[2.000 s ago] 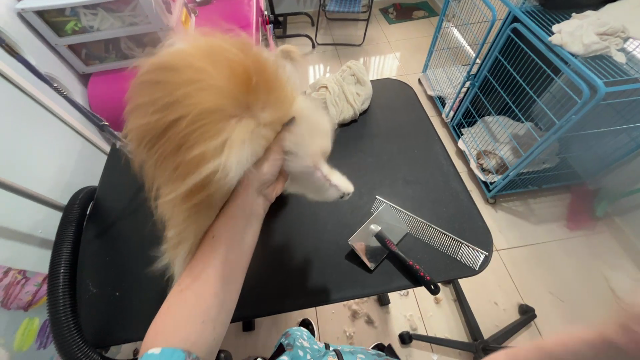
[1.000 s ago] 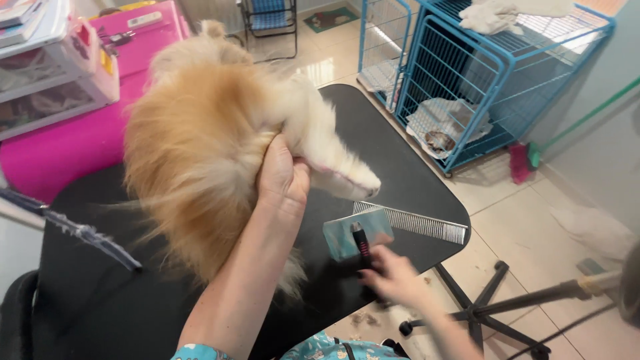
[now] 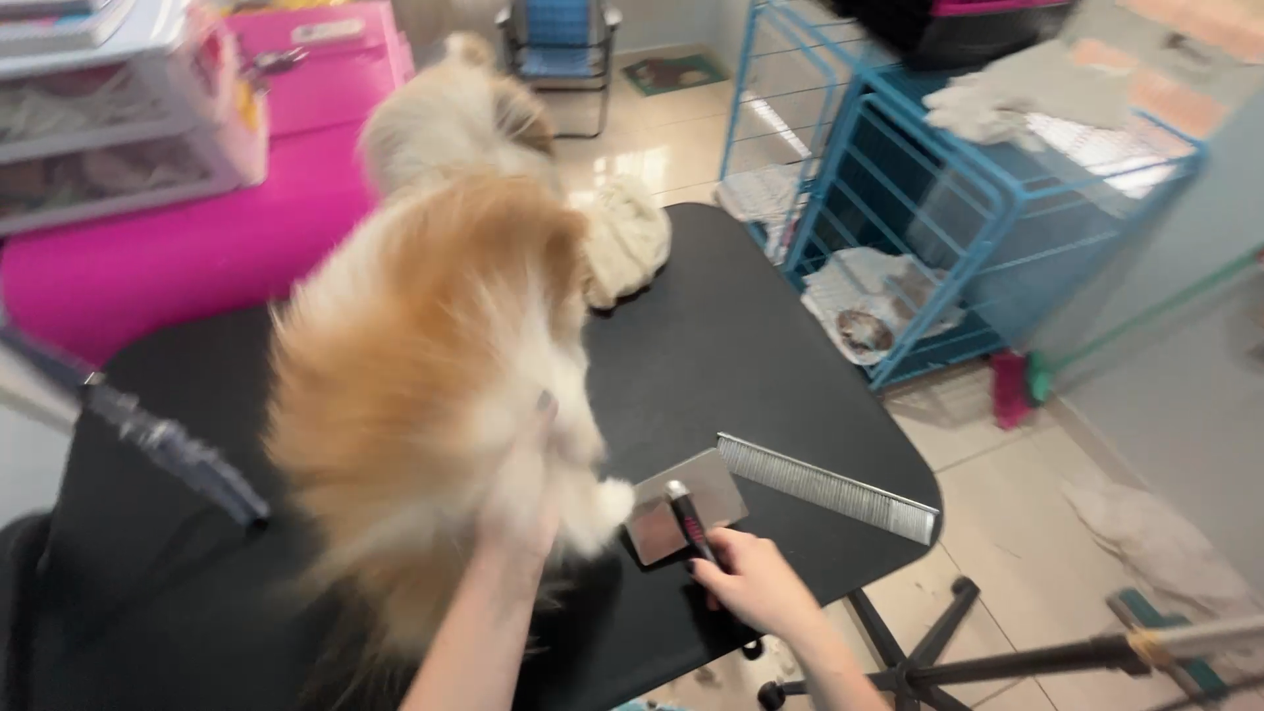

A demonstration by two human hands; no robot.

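Note:
A fluffy tan-and-white dog (image 3: 434,365) is on the black grooming table (image 3: 691,326). My left hand (image 3: 523,474) lies against the white fur of its underside near a leg, its fingers partly buried in the coat; whether they grip is hidden. By the near right edge, my right hand (image 3: 746,578) has its fingers around the black handle of a slicker brush (image 3: 686,504). The brush's flat metal head rests on the table, close to a white paw. Just beyond it lies a metal grooming comb (image 3: 829,484). A cream cloth (image 3: 627,237) sits at the far edge beside the dog.
Blue wire cages (image 3: 948,227) stand on the floor past the table's right side. Plastic drawers (image 3: 118,138) rest on a pink surface (image 3: 197,257) at left. A dark hose or strap (image 3: 178,454) crosses the left of the table. A wheeled stand base (image 3: 908,671) is at lower right.
My right hand has come in from the right and taken hold of the brush handle. The dog's raised leg has come down, and my left hand has shifted with it.

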